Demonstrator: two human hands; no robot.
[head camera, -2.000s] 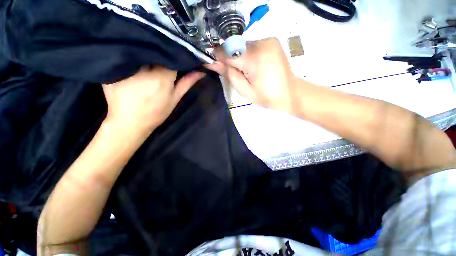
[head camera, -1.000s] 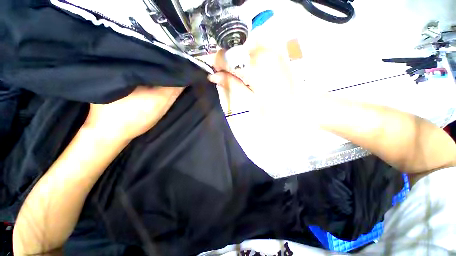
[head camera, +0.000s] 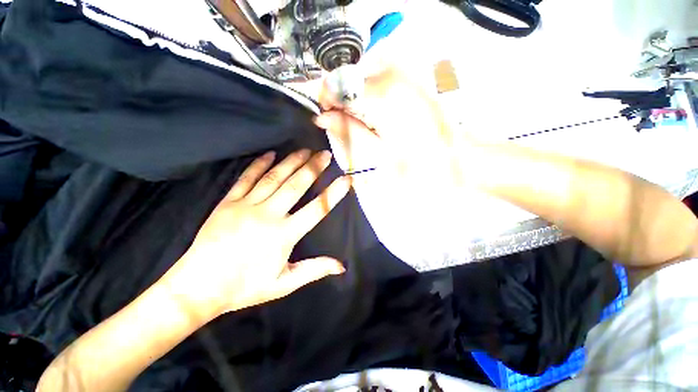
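Observation:
The black garment (head camera: 153, 99) covers the left of the table and the lap. A white trim (head camera: 207, 60) with a dark toothed-looking strip runs along its upper edge to the machine. My left hand (head camera: 268, 222) lies flat on the black cloth, fingers spread, holding nothing. My right hand (head camera: 383, 115) is overexposed; its thumb and fingers pinch the garment's edge at the end of the white trim, just below the round knob. The sewing machine's metal parts (head camera: 337, 46) are above the right fingertips. The needle area is hidden.
Black looped scissors (head camera: 501, 19) lie on the white bed at the top. A blue item (head camera: 384, 31) is behind the machine head. Dark tools (head camera: 639, 101) and a metal mechanism (head camera: 666, 53) are at the right. A marked ruler strip (head camera: 490, 246) follows the front edge. A blue crate (head camera: 536, 377) is below.
My left hand has come out from under the garment fold and moved right and down, now flat on top of the cloth with fingers spread. My right hand stays at the garment's edge.

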